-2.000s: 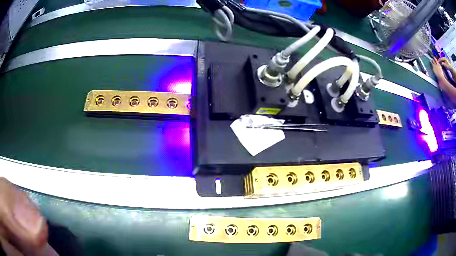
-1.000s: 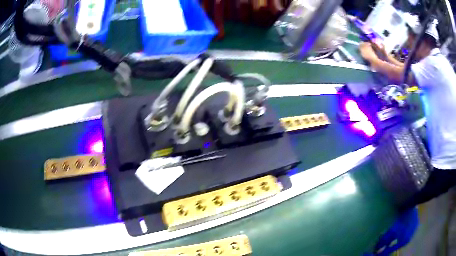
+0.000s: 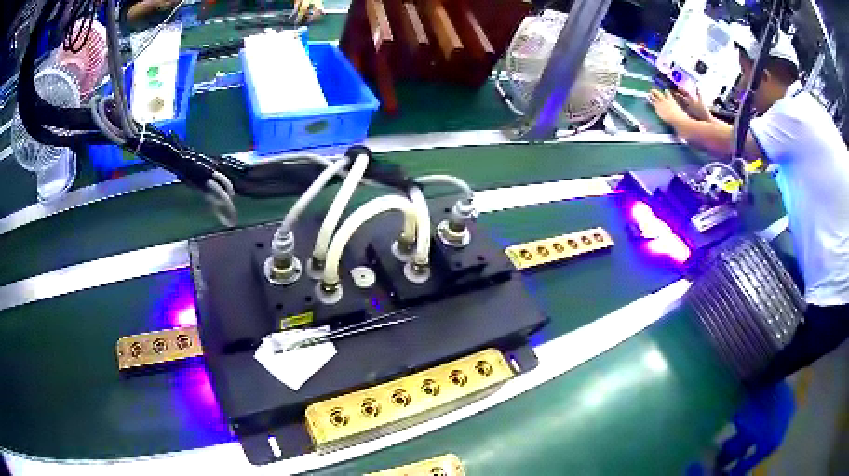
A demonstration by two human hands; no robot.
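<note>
The black UV lamp unit (image 3: 372,372) stands across the green belt, with violet glow at its left end. A gold fixture bar (image 3: 160,348) lies partly under its left end. Another gold bar (image 3: 561,248) lies on the belt at its right end. A gold bar with six round holes (image 3: 410,398) rests along its front edge. One more gold bar (image 3: 424,468) is cut off by the bottom edge. Thin silver tweezers (image 3: 363,327) and a white paper piece (image 3: 296,363) lie on the unit. Neither of my hands is in view.
Blue bins (image 3: 312,116) with white contents stand behind the belt, with fans (image 3: 565,70) and a brown rack (image 3: 430,46). Cables and hoses rise from the unit. At right are a second violet-lit unit (image 3: 666,218), a dark ribbed stack (image 3: 745,302) and a person (image 3: 808,177) in white.
The view has swung right and up; my hand at lower left has left the picture. The left bar reaches further under the lamp unit, and the right bar is further out from it.
</note>
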